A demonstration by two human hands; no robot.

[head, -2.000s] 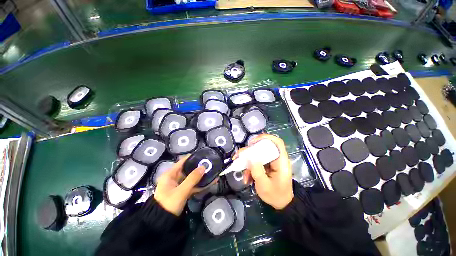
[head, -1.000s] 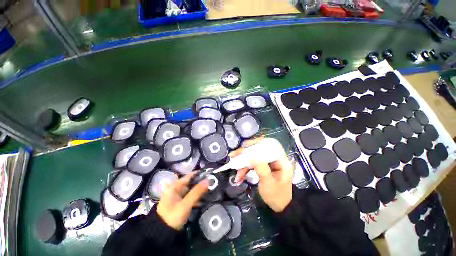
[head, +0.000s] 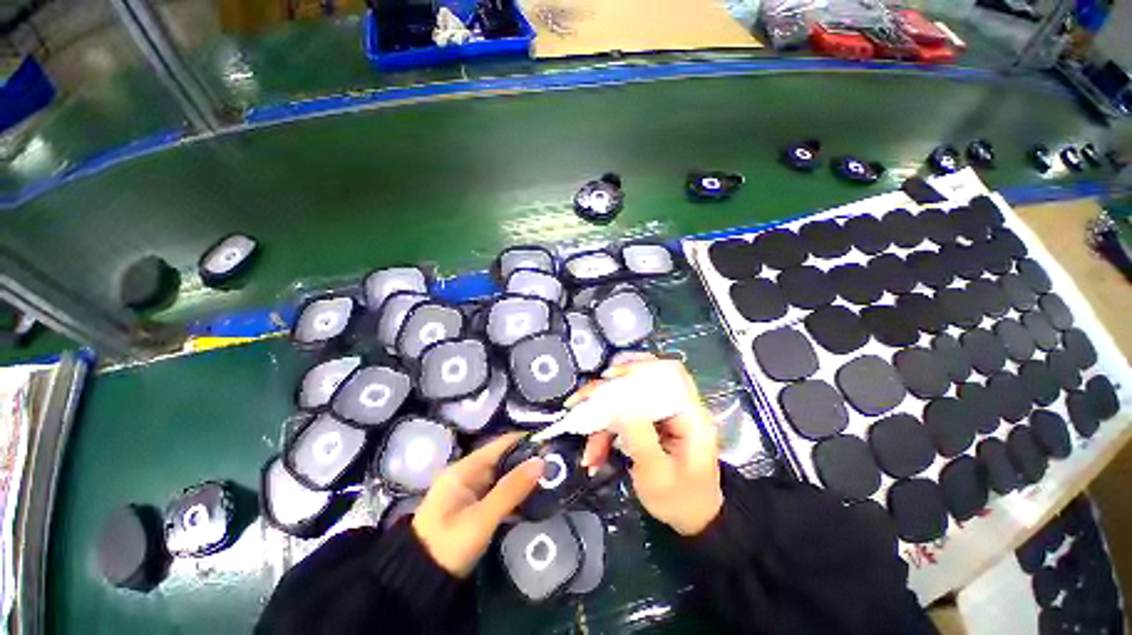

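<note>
My left hand (head: 468,506) holds a dark housing half (head: 546,481) with a pale ring, its thumb on the face. My right hand (head: 670,459) grips a white glue bottle (head: 627,404). The bottle's narrow nozzle points left and lies over the upper edge of the held housing; whether it touches cannot be told. The right fingertips are close to the housing's right side. A pile of housing halves with grey faces and pale rings (head: 452,370) lies behind and left of my hands. Another housing half (head: 541,553) lies on a second one just below them.
Black covers (head: 902,443) stand in rows on a white liner sheet (head: 760,395) at right. Units (head: 714,185) sit spaced along the green belt (head: 410,161). A blue parts bin (head: 447,52), a red tray (head: 884,37) and a cardboard sheet (head: 646,25) are beyond. Newspaper (head: 25,434) lies far left.
Since two seconds ago, the housing in my left hand has moved lower and right, and the bottle's nozzle has come over its top edge. The left hand's blur has ended.
</note>
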